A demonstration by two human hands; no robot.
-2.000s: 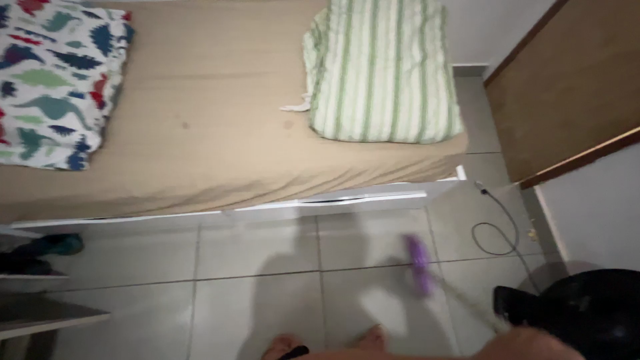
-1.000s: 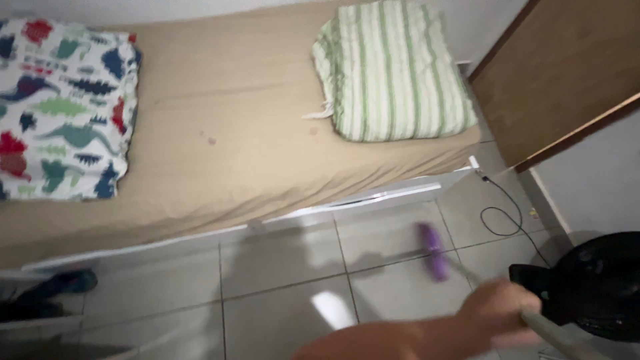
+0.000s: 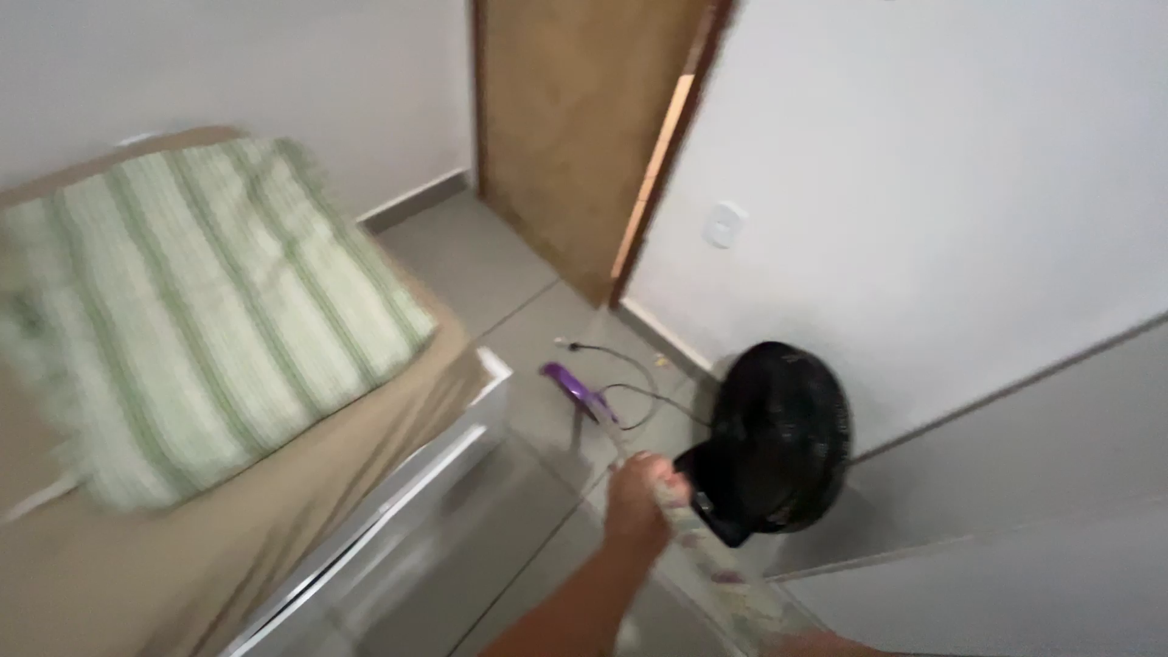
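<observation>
My left hand (image 3: 639, 506) is closed around the pale patterned handle (image 3: 698, 538) of a broom. The broom's purple head (image 3: 579, 392) is at the floor, between the bed corner and the door. At the bottom edge, my right hand (image 3: 815, 644) is at the near part of the same handle, blurred and mostly cut off by the frame. A black fan (image 3: 780, 438) stands just right of my left hand. Its dark cord (image 3: 652, 392) loops on the tiles beside the broom head.
On the left is a bed with a beige sheet (image 3: 100, 584) and a folded green-and-white striped cloth (image 3: 219, 310). Its white frame corner (image 3: 493, 365) juts toward the broom. A brown door (image 3: 575, 128) stands behind, and a white wall (image 3: 912, 164) with a switch plate (image 3: 725, 224) rises at right.
The view has swung right toward the door and fan. My left hand, only partly in view two seconds ago, now shows fully on the handle. My right hand has come into view at the bottom.
</observation>
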